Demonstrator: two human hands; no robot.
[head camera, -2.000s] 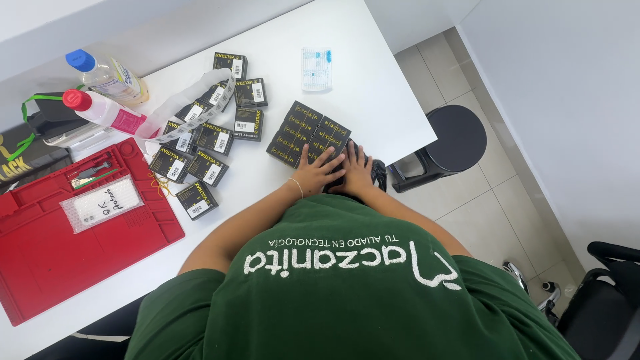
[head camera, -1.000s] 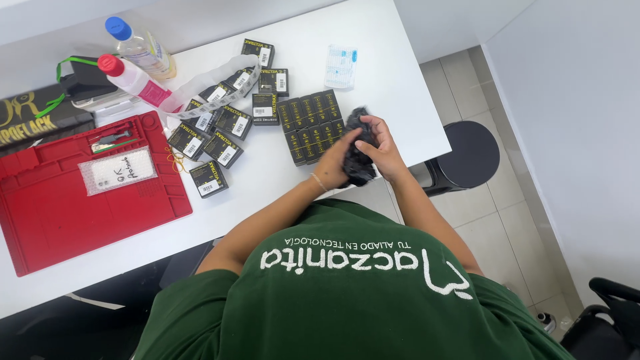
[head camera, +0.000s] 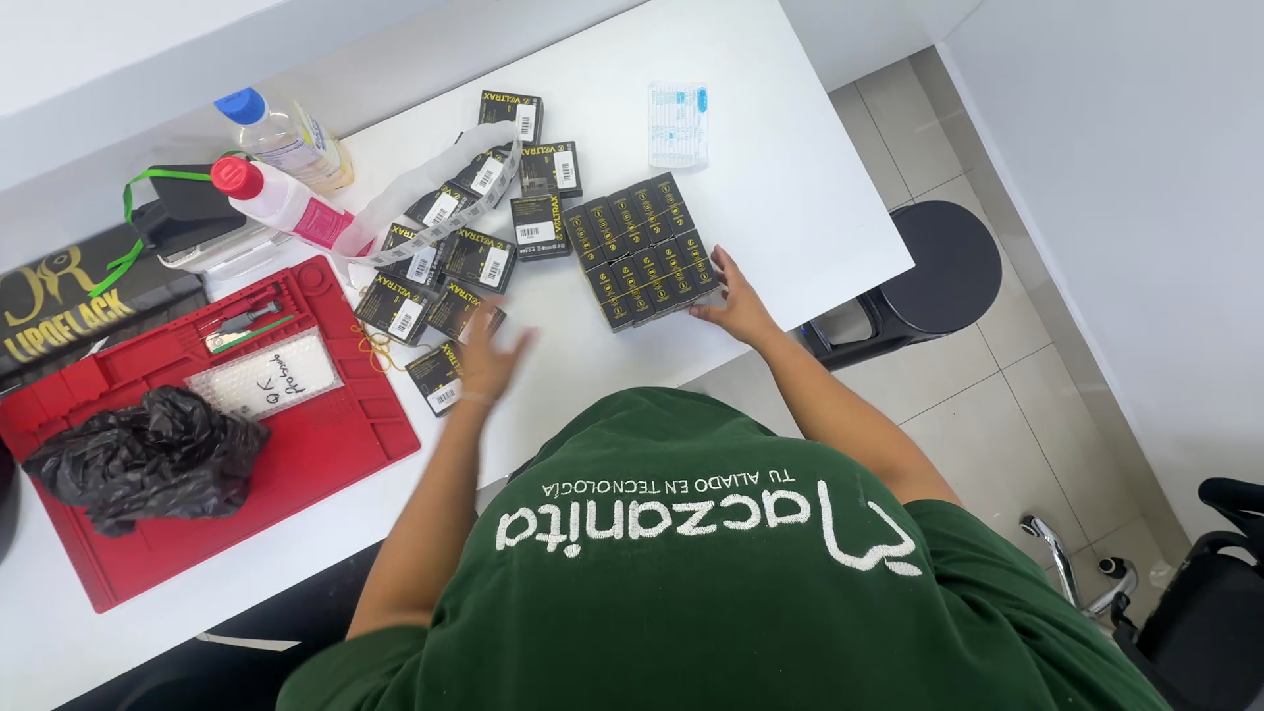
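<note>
My left hand (head camera: 489, 357), blurred, has its fingers apart over the lower loose boxes, close to a small black box (head camera: 434, 380) with a white barcode label; contact cannot be told. Several similar loose boxes (head camera: 479, 259) lie scattered up the table. A tight block of small black boxes with yellow print (head camera: 642, 252) sits right of them, in two rows. My right hand (head camera: 736, 301) is at the block's right side, fingers spread against or just beside it. A crumpled black plastic bag (head camera: 148, 454) lies on the red work mat (head camera: 326, 494).
A curled strip of labels (head camera: 434, 232) lies over the loose boxes. Left of it are a red-capped bottle (head camera: 286, 207) and a blue-capped bottle (head camera: 291, 138). A bubble-wrapped packet (head camera: 267, 375) rests on the mat. A clear packet (head camera: 678, 123) lies behind the block; a black stool (head camera: 938, 267) stands right.
The black bag, in my hands a second ago, now lies on the red mat. My left hand has moved left to the loose boxes; my right hand is beside the block.
</note>
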